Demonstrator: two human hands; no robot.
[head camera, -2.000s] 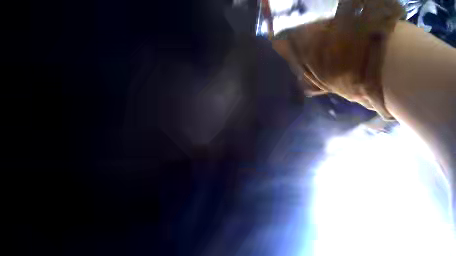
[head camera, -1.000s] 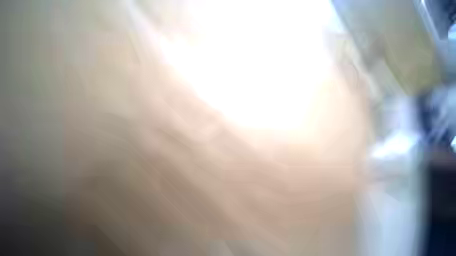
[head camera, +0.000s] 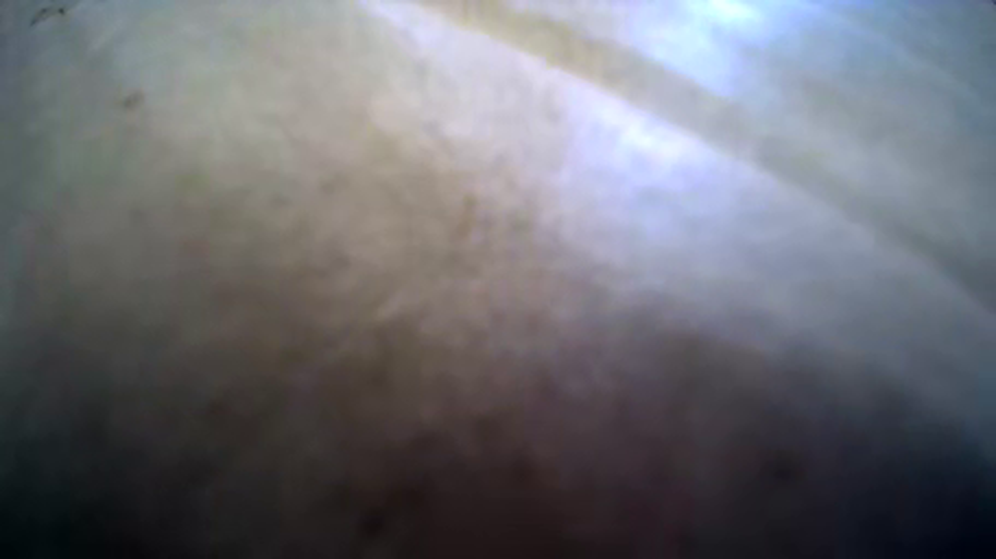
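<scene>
A pale, worn and stained surface (head camera: 470, 218) fills the head view from very close. It is blurred, and I cannot tell for sure what it is. It is brighter at the upper right and dark along the bottom. Neither my left hand nor my right hand is in the picture. No cloth, tool or machine can be made out.
A yellowish-grey band (head camera: 699, 109) runs slantwise from the top middle down to the right edge. Beyond it lies another pale area (head camera: 874, 98). Small brown specks show at the upper left.
Two seconds ago a forearm, brown cloth and dark material showed; one second ago there was a tan blur with bright glare. Now only the pale surface and slanting band show.
</scene>
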